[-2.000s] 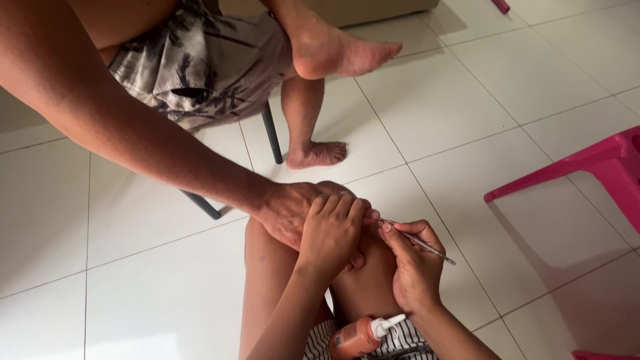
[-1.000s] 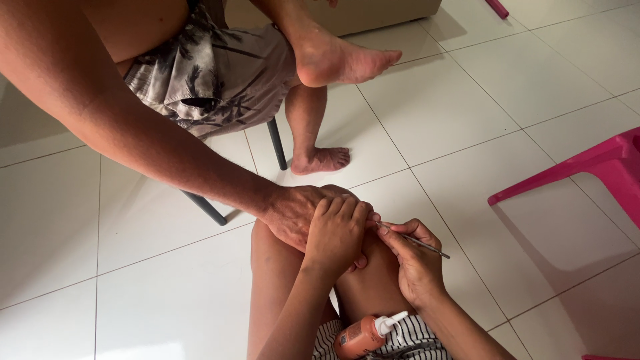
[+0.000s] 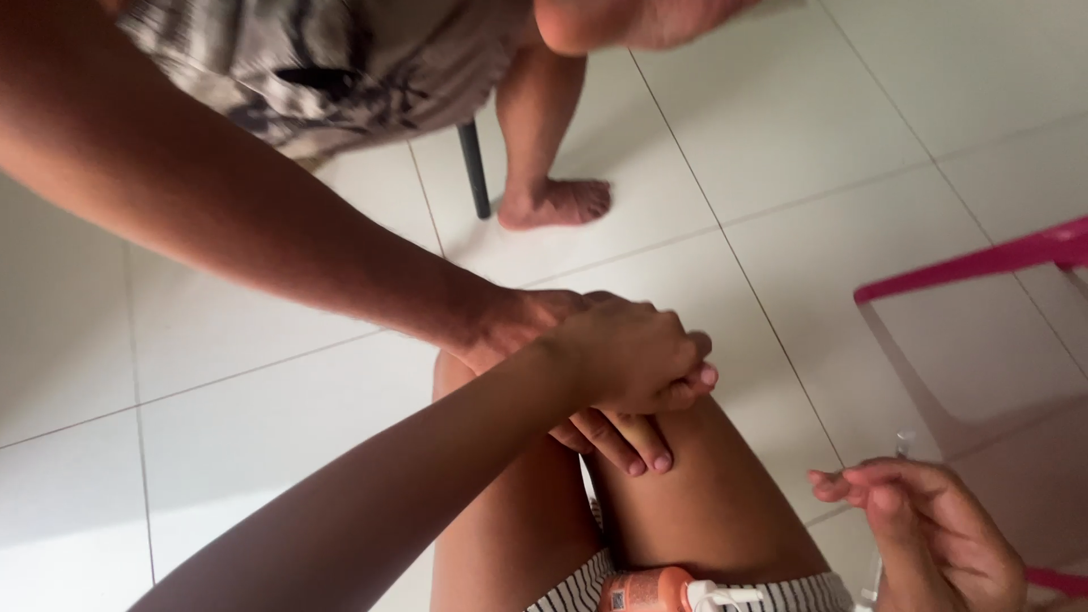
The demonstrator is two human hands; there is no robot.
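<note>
My left hand (image 3: 642, 353) is closed over the other person's hand (image 3: 616, 438), gripping one of its fingers, whose tip shows at the edge of my fist. That hand rests palm down on my knee, with other fingers spread on my thigh. Off to the right, my right hand (image 3: 943, 527) is raised, fingers bent, with a thin metal tool (image 3: 904, 442) passing behind it; its ends show above and beside the hand. An orange plastic bottle (image 3: 648, 591) with a white nozzle lies in my lap on striped shorts.
The other person sits across from me, their forearm (image 3: 340, 234) reaching in from the upper left. One bare foot (image 3: 557, 204) stands on the tiled floor beside a dark chair leg (image 3: 474, 170). A pink plastic piece of furniture (image 3: 977, 268) is at the right.
My right hand has moved away from the held finger, out to the right, with the metal tool. My left hand still grips the other person's hand. The view has moved closer.
</note>
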